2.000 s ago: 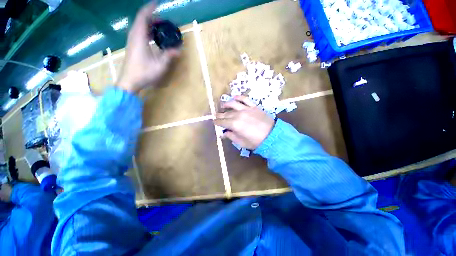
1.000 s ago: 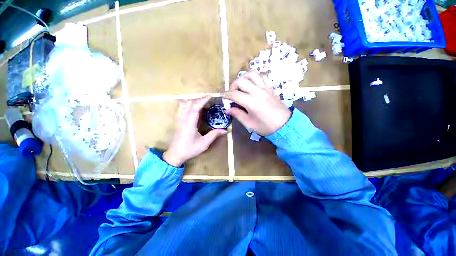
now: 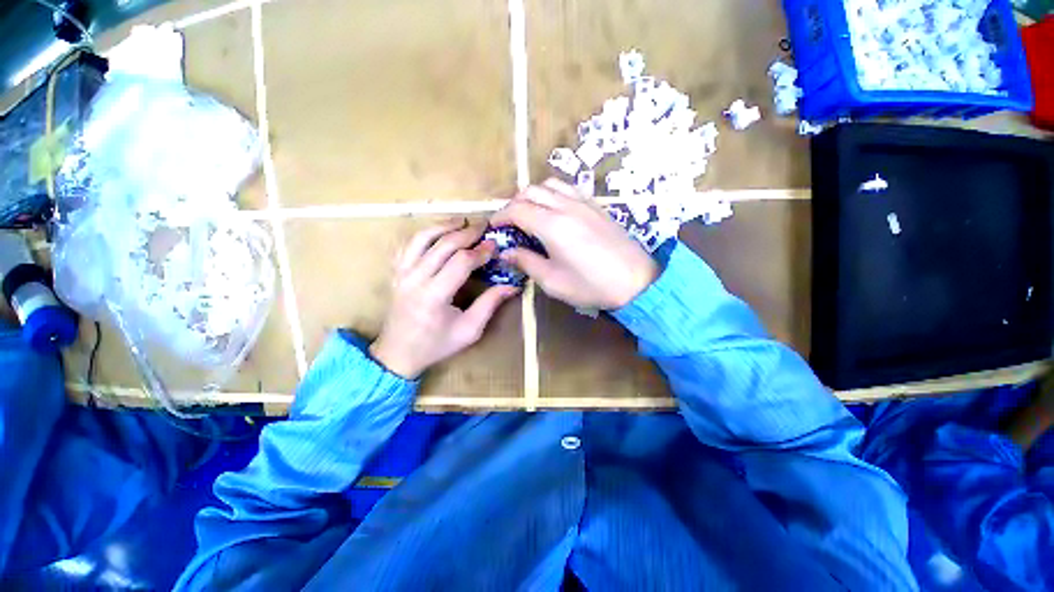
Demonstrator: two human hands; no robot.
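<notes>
A palm-size round black unit [image 3: 504, 273] is on the brown tabletop in front of me, mostly covered by my fingers. My left hand [image 3: 437, 298] grips its left side with fingers and thumb. My right hand [image 3: 581, 249] has its fingertips on the unit's top and right side. A bit of white shows between the fingertips; I cannot tell whether it is a separate part held there. A loose pile of small white plastic parts [image 3: 653, 145] lies just beyond and right of my right hand.
A blue bin [image 3: 809, 69] of white parts stands upper right, with a red bin [image 3: 1044, 72] beside it. A black tray [image 3: 834, 254] at right holds small white bits. A clear plastic bag [image 3: 173, 139] and a blue-and-white cylinder [image 3: 39, 310] are left. Neighbours' blue sleeves show both sides.
My left hand has brought the black unit from the far left to the centre. My right hand has come from the pile onto the unit, and its fingers now cover more of it.
</notes>
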